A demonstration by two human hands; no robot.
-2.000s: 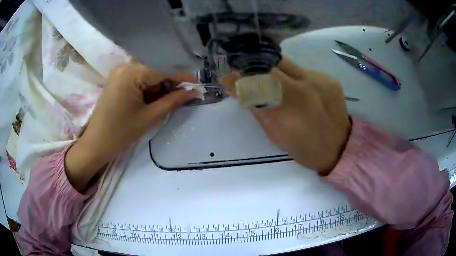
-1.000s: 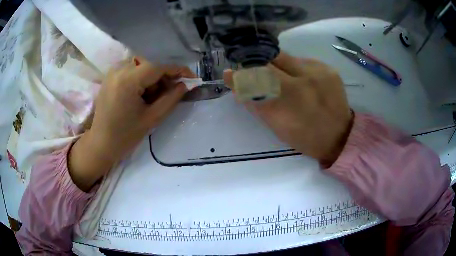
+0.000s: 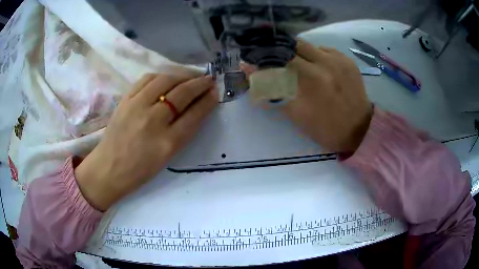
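The floral garment (image 3: 79, 68) lies in a heap at the left, its cream edge running to the presser foot (image 3: 214, 68). My left hand (image 3: 152, 126) lies flat over the garment's edge, fingers together, fingertips beside the presser foot. The small white piece is not visible now. My right hand (image 3: 328, 100) is right of the needle, behind the cream knob (image 3: 273, 85); its fingertips are partly hidden, and I cannot tell whether it holds anything. The shiny needle plate (image 3: 231, 86) shows between the hands.
Thread snips (image 3: 388, 65) with blue and reddish handles lie on the table at the right. A slim grey metal bar (image 3: 371, 71) lies beside them. The sewing head (image 3: 152, 26) spans the top. A printed ruler scale (image 3: 236, 239) runs along the front edge.
My left hand has gone from pinching the small white piece to lying flat on the garment's edge, which now reaches the presser foot. My right hand has shifted slightly right.
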